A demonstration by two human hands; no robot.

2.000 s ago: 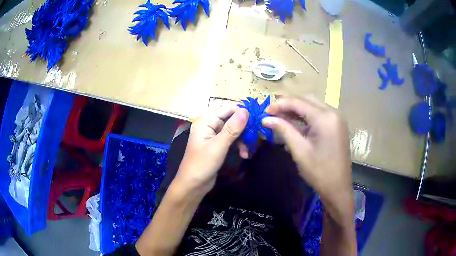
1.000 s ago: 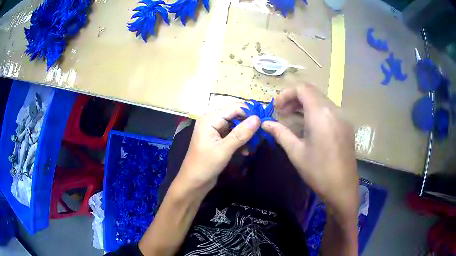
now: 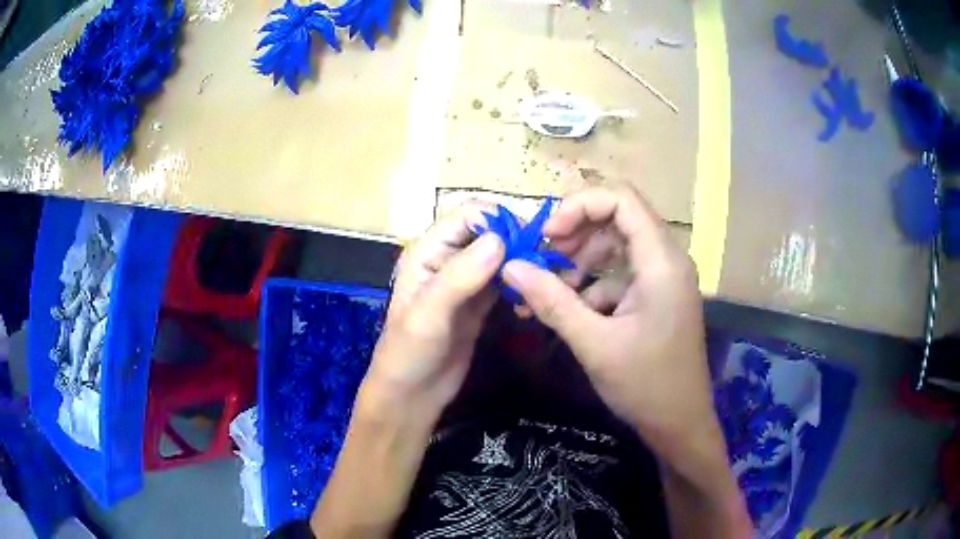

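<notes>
A bright blue spiky hair piece [image 3: 520, 244] is held above my lap at the bench's front edge. My left hand [image 3: 447, 274] grips its left side between thumb and fingers. My right hand [image 3: 616, 279] presses its thumb on the piece's lower middle, with the fingers curled behind its right side. The fingers partly hide the piece, and any small strand on it cannot be made out. A white glue dish [image 3: 560, 115] sits on the cardboard beyond my hands. A thin pale stick [image 3: 638, 78] lies loose to its right.
Heaped spiky pieces [image 3: 116, 74] lie at far left, others [image 3: 295, 42] at top. Yellow tape [image 3: 714, 147] runs right of the dish. Small strand pieces [image 3: 842, 103] and rounded parts [image 3: 918, 200] lie right. Blue crates [image 3: 321, 390] and red stools [image 3: 200, 390] stand below the bench.
The view has shifted, showing more of the right-hand crate. Both hands keep hold of the spiky piece, now turned a little. My right thumb has moved left and lower on it.
</notes>
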